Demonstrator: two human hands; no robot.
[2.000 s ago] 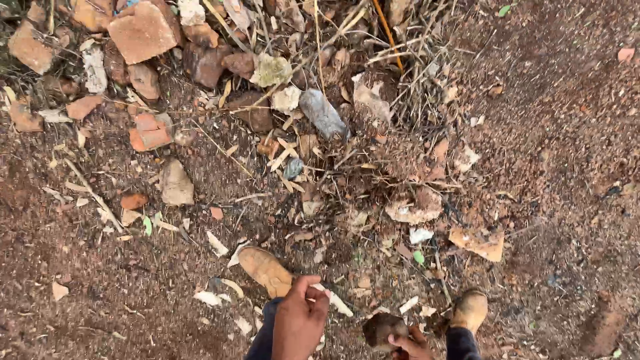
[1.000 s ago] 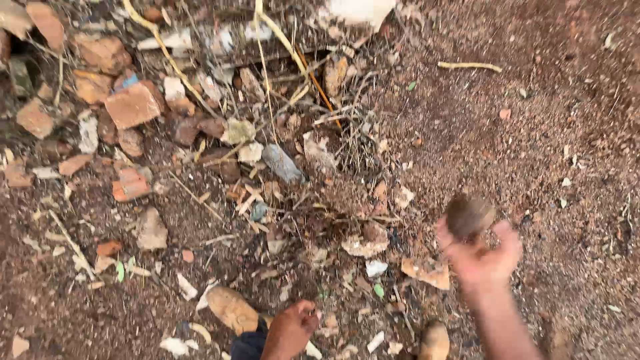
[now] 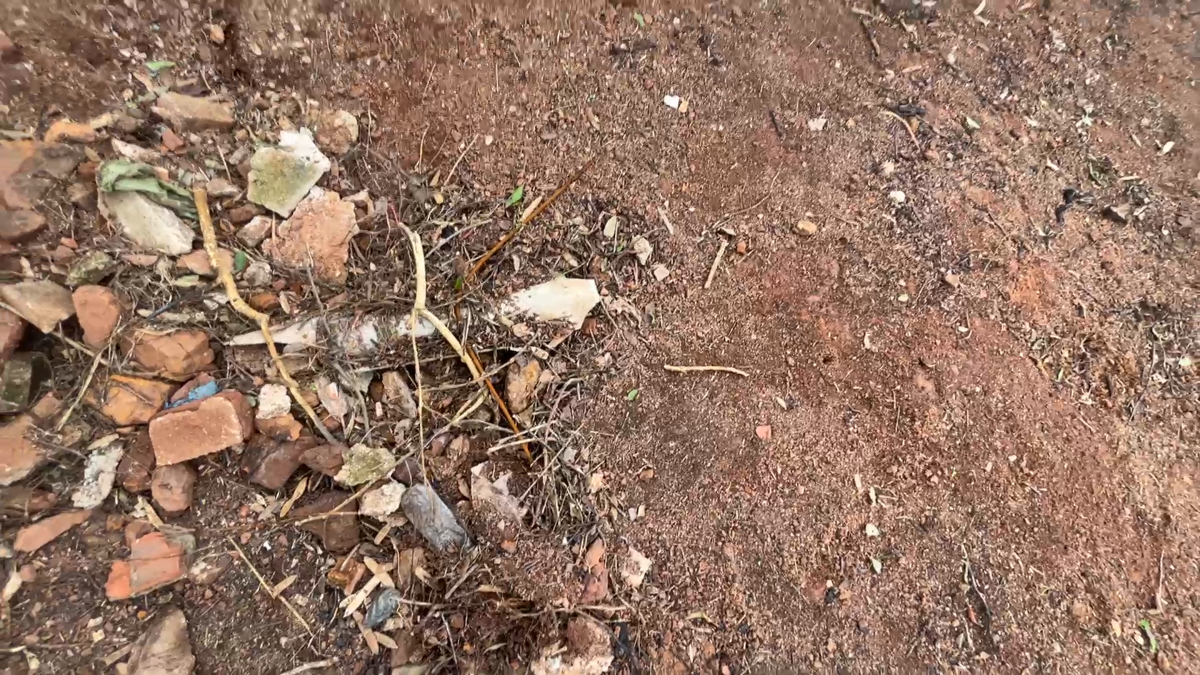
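Neither of my hands shows in the head view, so what they hold is hidden. A heap of broken bricks, stones and dry twigs covers the left half of the ground. In it lie a reddish brick piece (image 3: 201, 427), an orange brick piece (image 3: 150, 564), a grey oblong stone (image 3: 434, 517) and a pale flat fragment (image 3: 553, 301). Two bent, peeled-looking sticks lie across the rubble, one at the left (image 3: 230, 281) and one near the middle (image 3: 419, 272).
Reddish-brown soil (image 3: 844, 450) spreads over the right half, with a short thin twig (image 3: 706, 369) and small pebbles on it. A mossy stone chunk (image 3: 286, 173) and a green cloth-like scrap (image 3: 141, 180) lie at the upper left.
Both hands and the shoes have left the view, which has shifted up the ground. A second ago my right hand was raised at the right, with a dark brown lump at its fingers.
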